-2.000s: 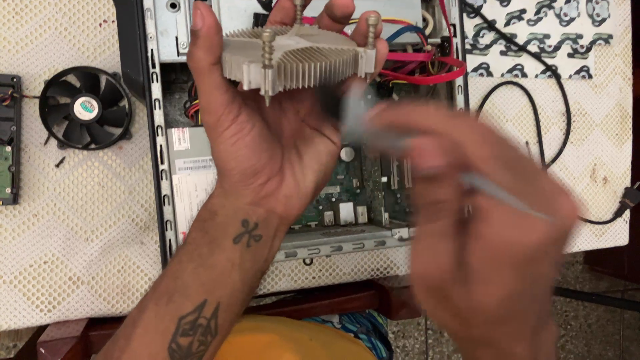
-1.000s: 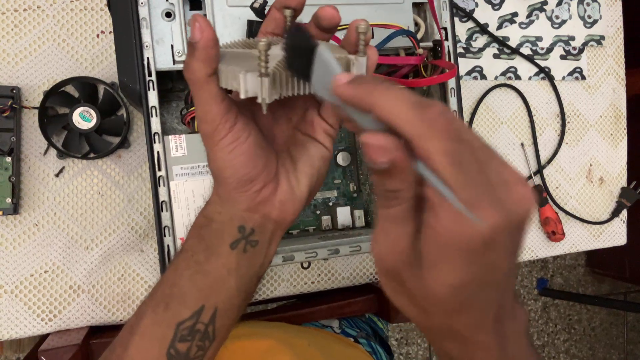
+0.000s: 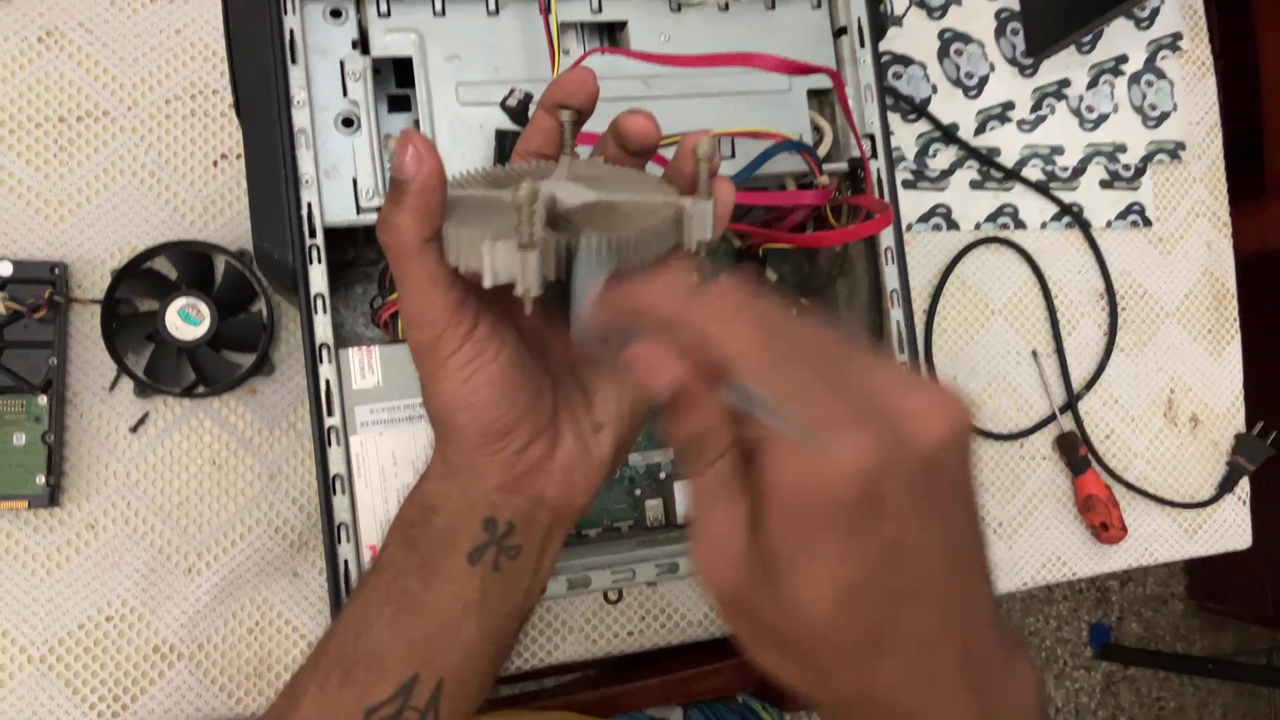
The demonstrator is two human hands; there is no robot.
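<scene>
A finned metal CPU heatsink point(image 3: 610, 210) with spring screws at its corners rests in my left hand point(image 3: 510, 370), palm up, its fingers and thumb around the edge. My right hand point(image 3: 800, 430) grips a grey-handled brush point(image 3: 590, 285), blurred by motion, at the heatsink's front fins; its bristles cannot be made out. Both hands are over an opened computer case point(image 3: 630, 85), where part of a green motherboard point(image 3: 625, 505) and red cables point(image 3: 840, 235) show.
Left of the case lie a black cooling fan point(image 3: 187, 318), a small dark screw point(image 3: 139, 422) and a hard drive point(image 3: 30, 390). To the right are a red-handled screwdriver point(image 3: 1092, 495), a black power cord point(image 3: 1105, 290) with its plug, and a sheet with printed monkey faces point(image 3: 1090, 100).
The brush has moved from the heatsink's top, where its dark bristles showed a second ago, down to the front fins. My left hand still holds the heatsink.
</scene>
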